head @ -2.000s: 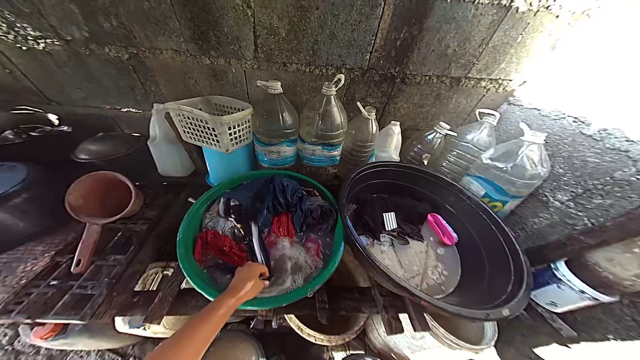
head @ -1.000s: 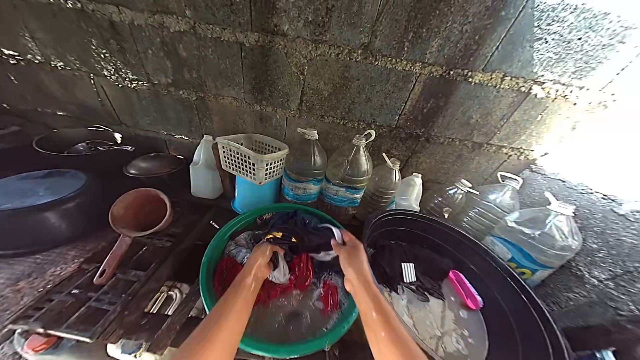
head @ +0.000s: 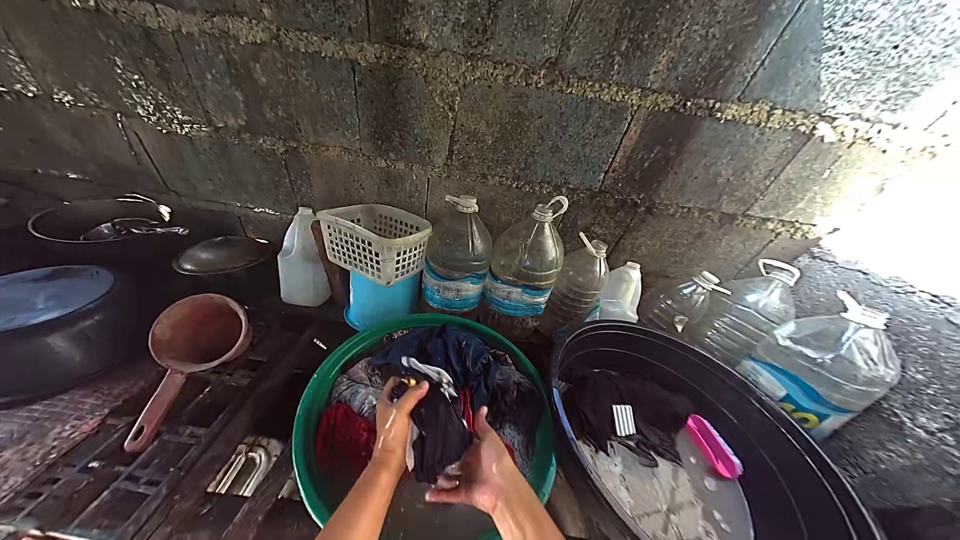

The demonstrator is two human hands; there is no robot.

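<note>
A green basin (head: 304, 420) holds wet clothes in water, among them a dark blue garment (head: 450, 349) and a red cloth (head: 343, 439). Over it, my left hand (head: 397, 424) grips a dark wet garment (head: 437, 435) with a white edge, thumb on top. My right hand (head: 476, 469) is at the lower right of the same garment, palm turned up and fingers partly spread; whether it grips the cloth is not plain. To the right, a black basin (head: 787, 450) contains dark cloth (head: 622, 401), a white striped piece (head: 623, 420), a pink brush (head: 713, 447) and cloudy water.
Plastic bottles (head: 525, 262) line the block wall (head: 540, 135) behind the basins. A white basket (head: 375, 240) rests on a blue container (head: 382, 298). At left are a brown dipper (head: 199, 334), a dark pot (head: 60, 337) and a pan lid (head: 221, 255) beside a slatted wooden surface (head: 187, 442).
Two seconds ago only one hand showed, in the green basin. Both hands then held dark cloth apart; now they are closer together around the bunched garment. The view has shifted.
</note>
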